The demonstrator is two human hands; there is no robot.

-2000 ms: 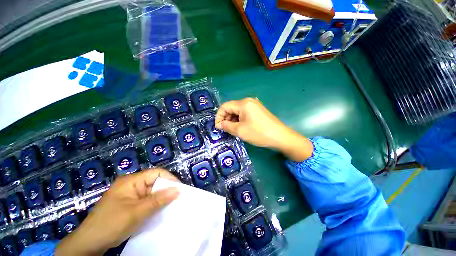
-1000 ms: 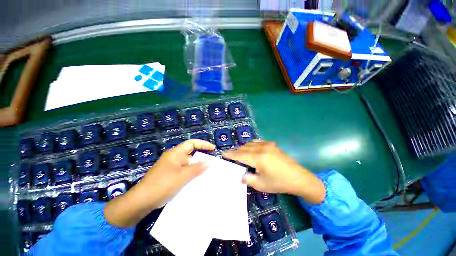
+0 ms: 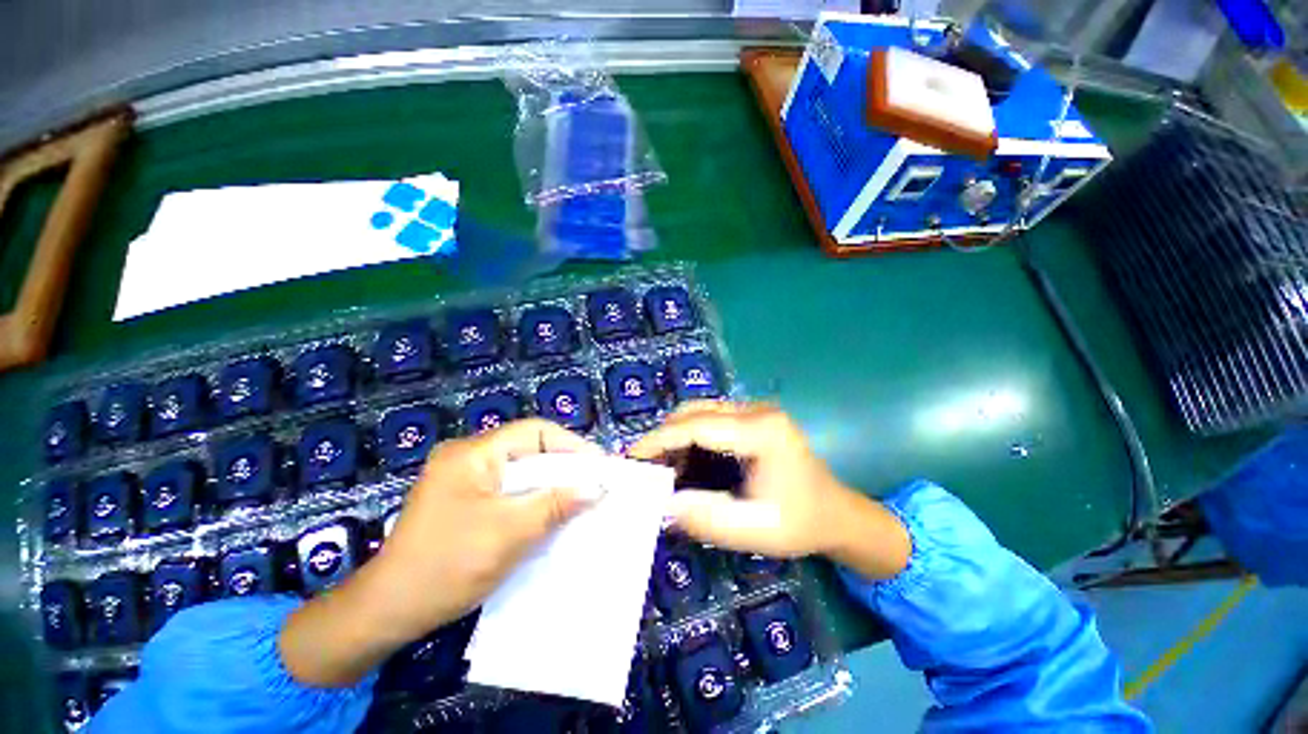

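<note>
My left hand (image 3: 456,538) holds a white backing sheet (image 3: 571,609) between thumb and fingers, over the tray. My right hand (image 3: 760,480) is at the sheet's top right corner, fingers curled close to it; whether it grips the sheet or a small piece cannot be told. The clear blister tray (image 3: 835,685) lies flat beneath, with rows of dark rounded-square units (image 3: 403,350), each with a pale round mark. One unit in the third row (image 3: 329,551) looks whiter on top. The sheet and my hands hide the tray's middle.
Behind the tray lie white sheets (image 3: 244,237) with bright blue film pieces (image 3: 419,215) and a clear bag (image 3: 591,165) with blue contents. A wooden frame (image 3: 75,215) is far left. A blue bench device (image 3: 947,179), a cable (image 3: 1086,366) and a ridged dark stack (image 3: 1219,273) are at right.
My right hand has moved from a unit at the tray's right side to the sheet's top edge. The sheet, fanned wider one second ago, now shows as a narrower strip. The view has shifted.
</note>
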